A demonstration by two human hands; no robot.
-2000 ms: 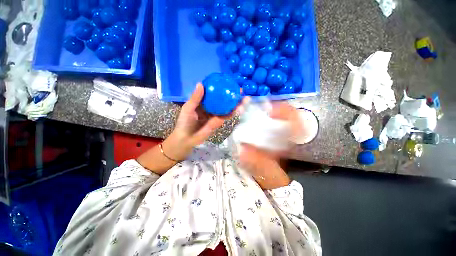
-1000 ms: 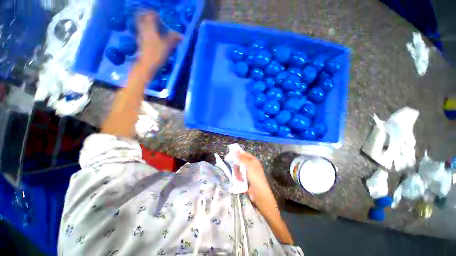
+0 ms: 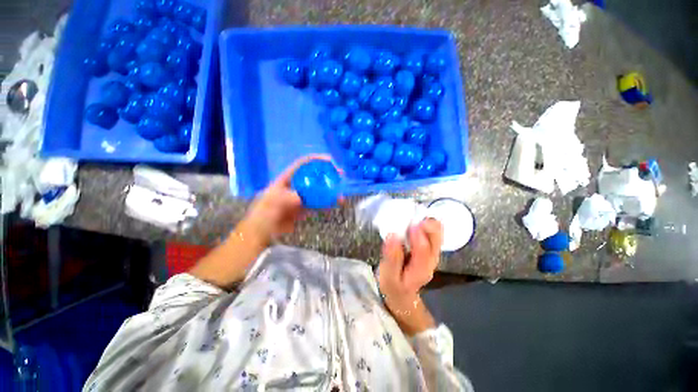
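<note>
My left hand (image 3: 277, 205) holds a glossy blue ball (image 3: 317, 184) just in front of the near edge of the right-hand tote. My right hand (image 3: 412, 256) is closed on a crumpled white cloth (image 3: 392, 216), to the right of the ball and apart from it. The cloth is slightly blurred. The blue right-hand tote (image 3: 256, 115) holds many blue balls, mostly towards its right side. The blue left-hand tote (image 3: 69, 142) also holds many blue balls and a small white slip (image 3: 109, 145).
A round white-topped tin (image 3: 456, 225) stands by my right hand. A clear packet (image 3: 161, 200) lies left. White rags (image 3: 562, 149) and two dark-blue pieces (image 3: 552, 253) lie right. More rags (image 3: 29, 115) lie far left, and a blue-and-yellow item (image 3: 634, 89) far right.
One second ago my left hand was reaching into the left-hand tote; now it is back in front of me with a blue ball. My right hand with the cloth has moved up. The view has shifted.
</note>
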